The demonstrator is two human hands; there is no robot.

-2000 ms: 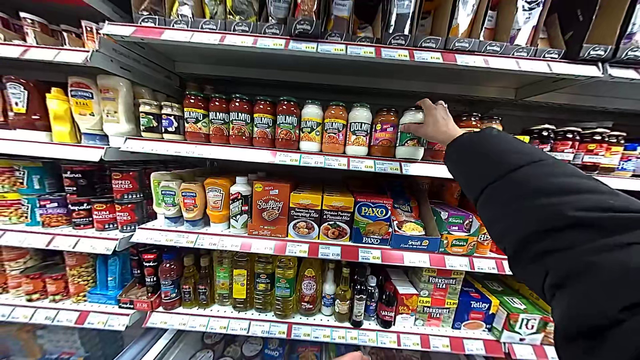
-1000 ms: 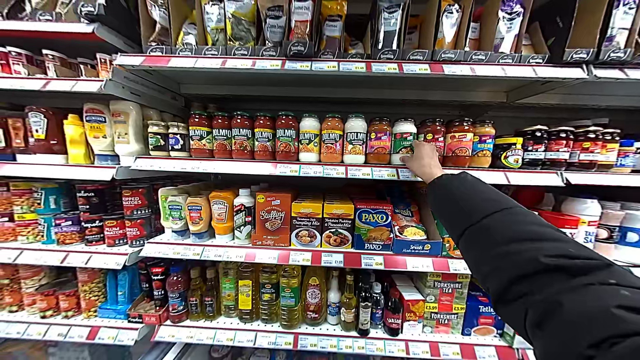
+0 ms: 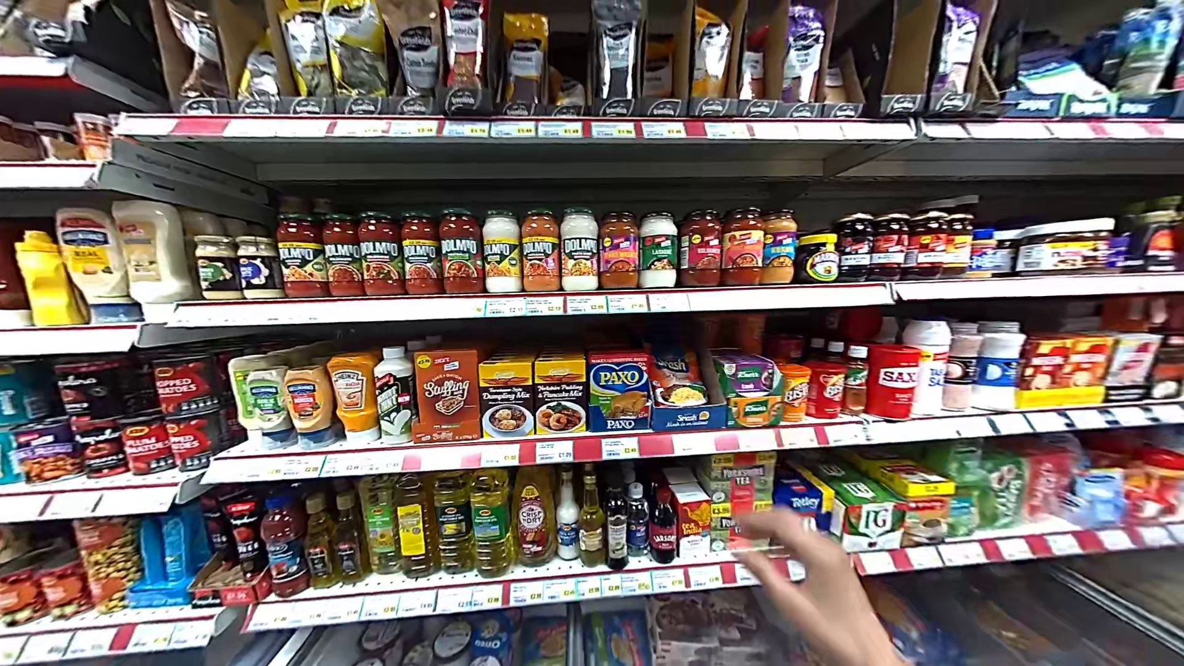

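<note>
My right hand is raised at the lower right, blurred, in front of the lower shelf edge and the tea boxes; its fingers are apart and nothing shows in them. Behind it, a green PG tea box and a Yorkshire Tea box stand on the shelf. Higher up, a row of sauce jars includes a white-sauce jar with a green label, beside a pink-labelled jar and a red sauce jar. My left hand is out of view.
A Paxo stuffing box and a red stuffing box are on the middle shelf. Oil bottles line the shelf below. Snack pouches hang over the top shelf edge. Squeeze bottles stand at the left.
My right hand has come down from the sauce jars, where it was touching the green-labelled white-sauce jar. That jar stands in the row. The dark sleeve has left the view.
</note>
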